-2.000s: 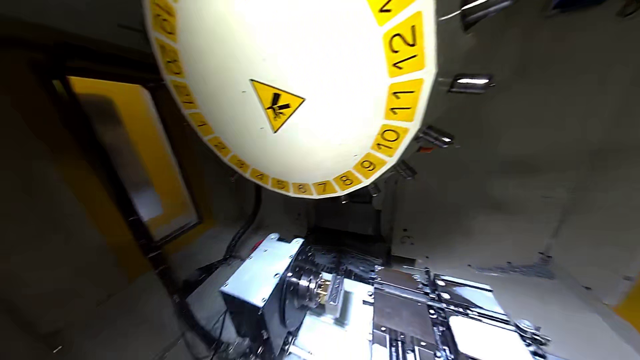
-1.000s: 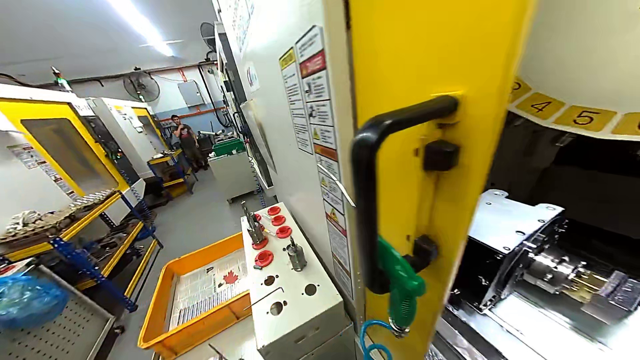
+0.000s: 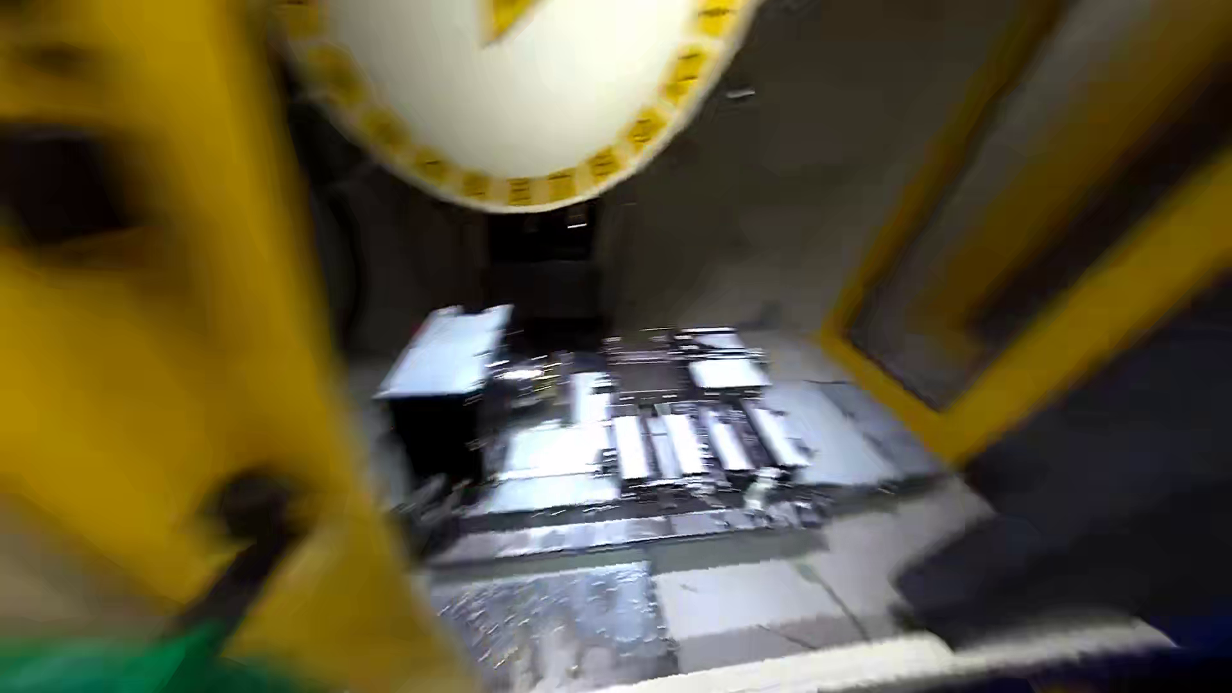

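Neither of my hands shows in the head view. Through the open doorway of a machining centre I see a rotary table unit with a pale top and dark side. Beside it, small brassy fixture parts sit on the machine bed. Vises or clamping blocks with bright metal bars stand right of them. Above hangs the white tool-magazine disc with a yellow numbered rim. The view is blurred.
The yellow door with a dark handle fills the left. Something green shows at bottom left. A yellow-framed window slants on the right. Metal chips lie on the lower tray.
The view has swung from the door's outside and the shop aisle back to the machine's interior. No hand shows in any of the frames.
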